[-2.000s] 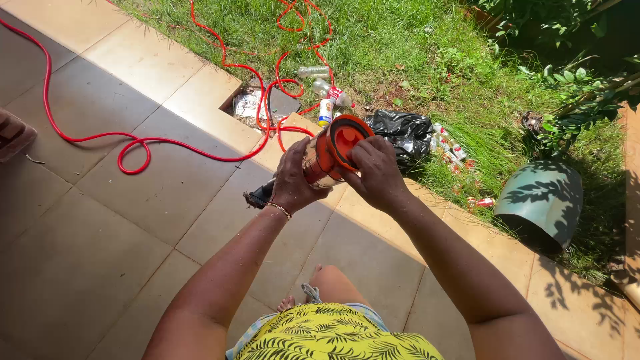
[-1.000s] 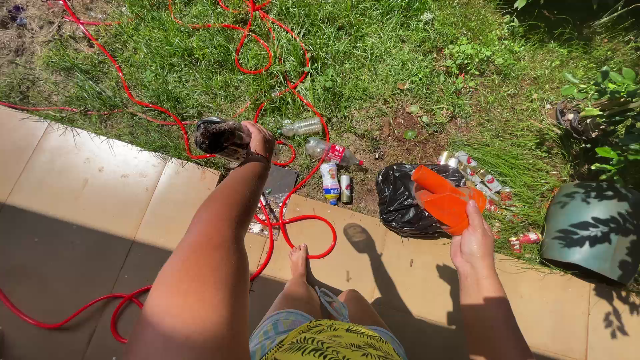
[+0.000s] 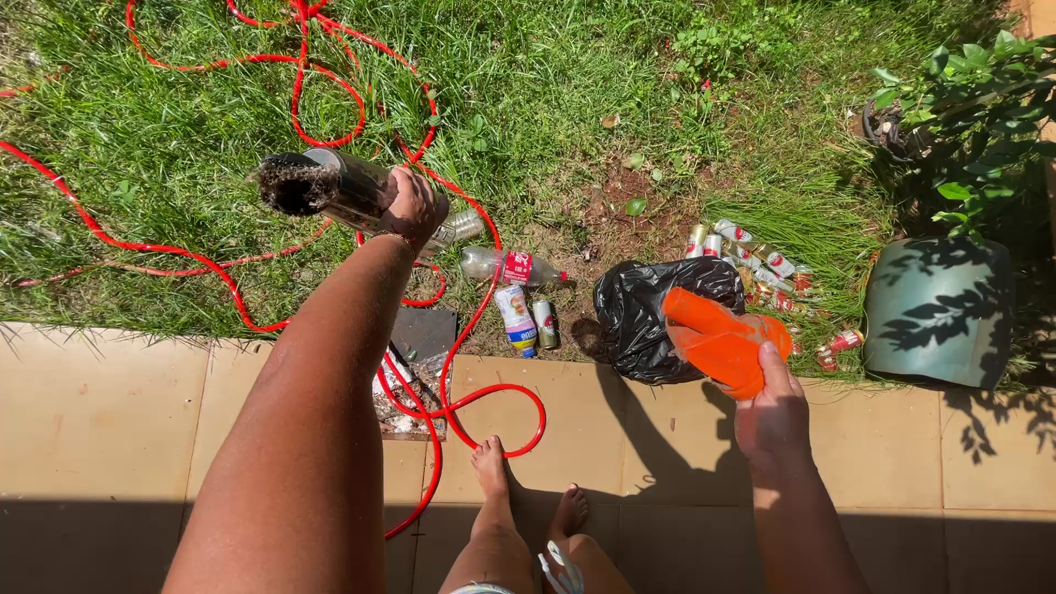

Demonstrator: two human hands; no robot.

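My left hand (image 3: 412, 202) is closed around a dark cylindrical container (image 3: 355, 194), tilted over the grass at upper left. Its open end faces left and shows matted, dirty fibres; what the container is exactly cannot be told. My right hand (image 3: 773, 404) grips a crumpled orange plastic piece (image 3: 714, 338) by its lower right edge. The orange piece is over the right side of a black plastic bag (image 3: 635, 313), which lies at the border of grass and tiles. Whether it touches the bag cannot be told.
A red hose (image 3: 223, 280) loops over grass and tiles near my feet. Plastic bottles (image 3: 528, 268) and a can (image 3: 545, 323) lie left of the bag, with several crushed cans (image 3: 763, 264) behind it. A green pot (image 3: 940, 309) lies at right; debris fills a tile gap (image 3: 412, 388).
Two seconds ago both hands were together at a container with orange inside. Now they are far apart, the dark container in my left hand, the orange piece in my right. The view has shifted.
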